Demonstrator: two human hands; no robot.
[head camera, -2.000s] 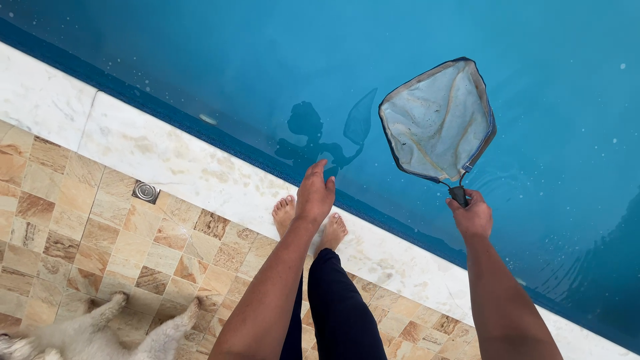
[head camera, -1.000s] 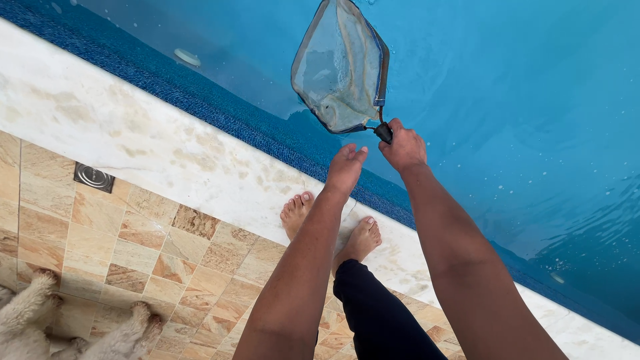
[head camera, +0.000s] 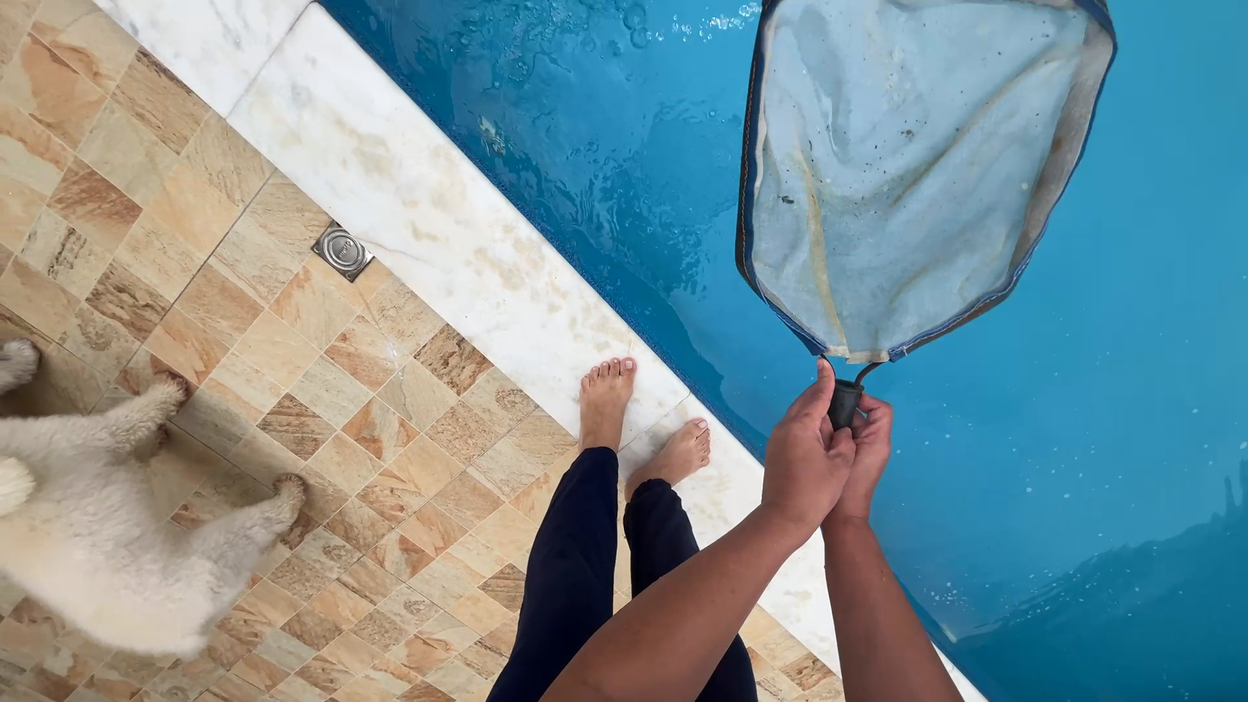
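A pool skimmer net (head camera: 897, 175) with pale mesh and a blue-edged frame is held out over the blue pool water (head camera: 1102, 409). Specks of debris lie on its mesh. Both hands meet at its short black handle (head camera: 844, 402), just below the frame. My left hand (head camera: 807, 453) is closed around the handle's near side, thumb pointing up toward the net. Behind it and to the right, my right hand (head camera: 866, 453) also grips the handle, its palm partly hidden by the left.
My bare feet (head camera: 606, 400) stand on the white marble pool edge (head camera: 439, 224). Behind it lies a beige and brown tiled floor (head camera: 331, 429) with a square metal drain (head camera: 342, 252). A light, curly-coated dog (head camera: 127, 546) is at the lower left.
My left hand, apart from the net two seconds ago, has come to the handle beside my right hand. The net's mesh now faces up toward me. The view has shifted.
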